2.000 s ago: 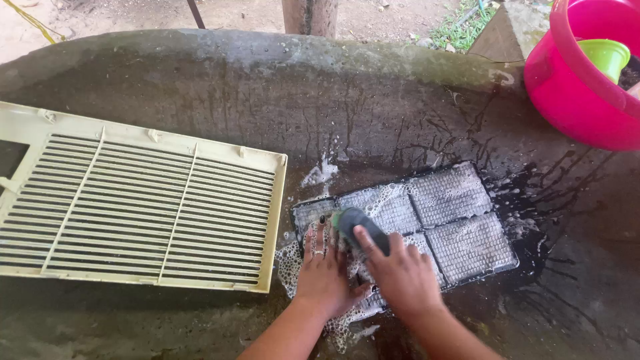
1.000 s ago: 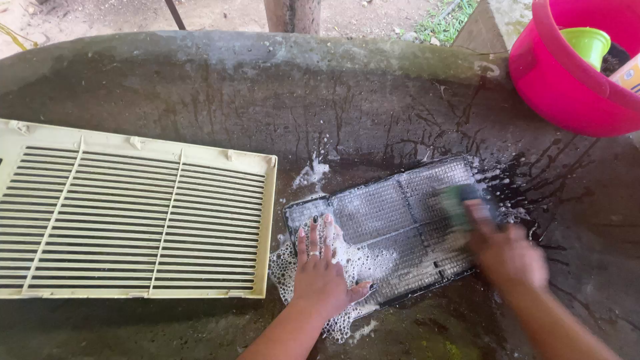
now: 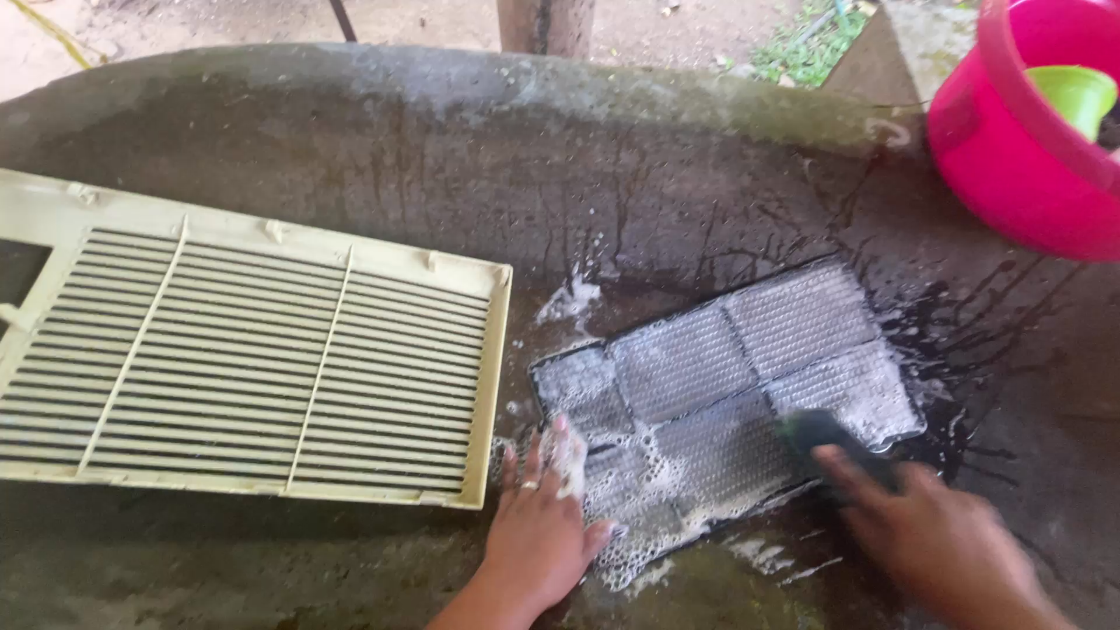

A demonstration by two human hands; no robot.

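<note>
A rectangular mesh filter in a dark frame (image 3: 682, 359), divided into panels and wet with suds, lies flat and slanted on the concrete basin. My left hand (image 3: 542, 516), wearing a ring, is spread with its fingertips on the filter's foamy left end. My right hand (image 3: 936, 525), blurred, grips a dark scrubbing brush with some green on it (image 3: 827, 446), which is over the lower right part of the mesh. To the left lies a cream plastic louvered grille panel (image 3: 245, 363), touched by neither hand.
A pink plastic tub (image 3: 989, 166) holding a lime green container (image 3: 1072, 92) stands at the upper right. The raised concrete rim (image 3: 420, 74) curves across the back. Foam (image 3: 569, 297) and dark splashes mark the basin around the filter.
My right hand with the brush has gone from beside my left hand to the filter's right side, then lower toward its near edge. My left hand has stayed on the left end.
</note>
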